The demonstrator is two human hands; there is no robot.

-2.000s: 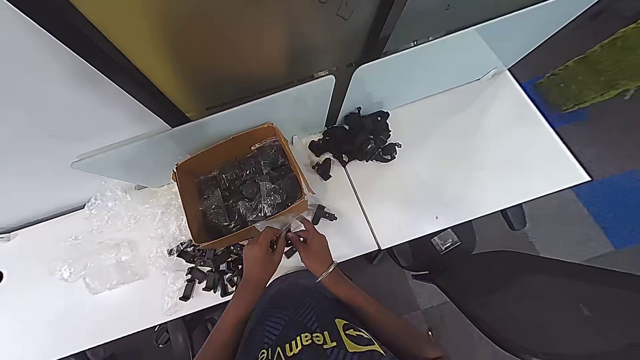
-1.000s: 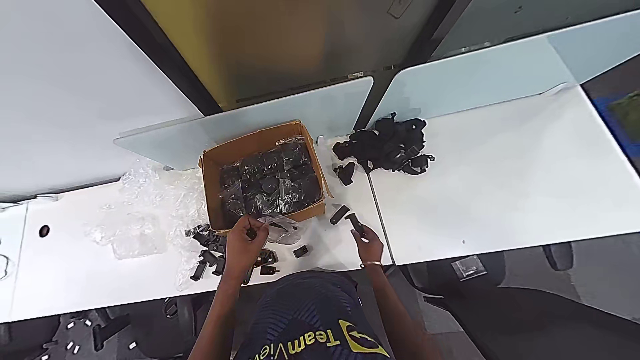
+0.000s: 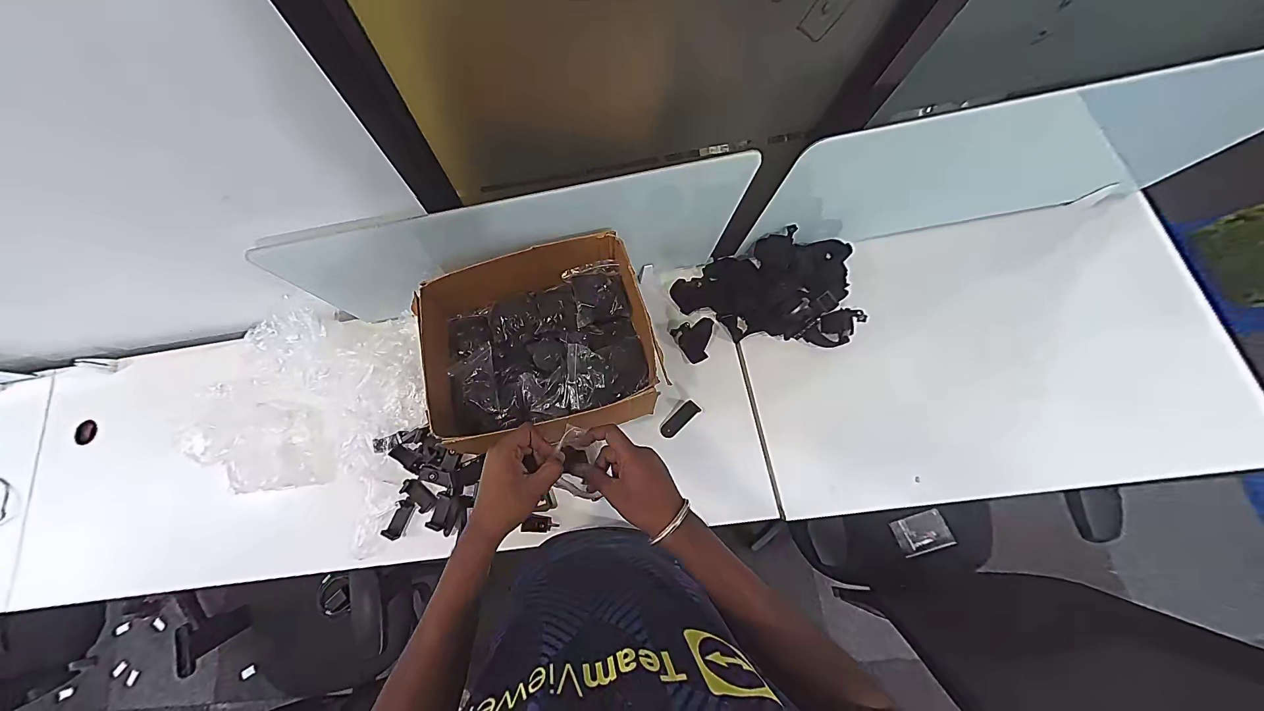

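Close together at the near edge of an open cardboard box (image 3: 642, 407), my left hand (image 3: 513, 484) and my right hand (image 3: 634, 484) pinch a small clear plastic bag (image 3: 575, 486) between them. Something dark shows at the bag, partly hidden by my fingers. Inside the box lie several black items in clear bags (image 3: 548, 346). Loose black plastic parts (image 3: 425, 489) are heaped beside my left hand. A single black oblong part (image 3: 679, 419) lies right of the box, beyond my right hand.
Crumpled clear plastic bags (image 3: 286, 425) spread left of the box. A pile of black strapped items (image 3: 780, 291) sits to the right, near the glass divider (image 3: 948, 163). Black chairs (image 3: 1017, 632) stand at the front edge of the white table (image 3: 987, 395).
My hands were apart one second ago, the right one at a black part by the oblong part. My right hand has moved left, and both hands now meet at the bag.
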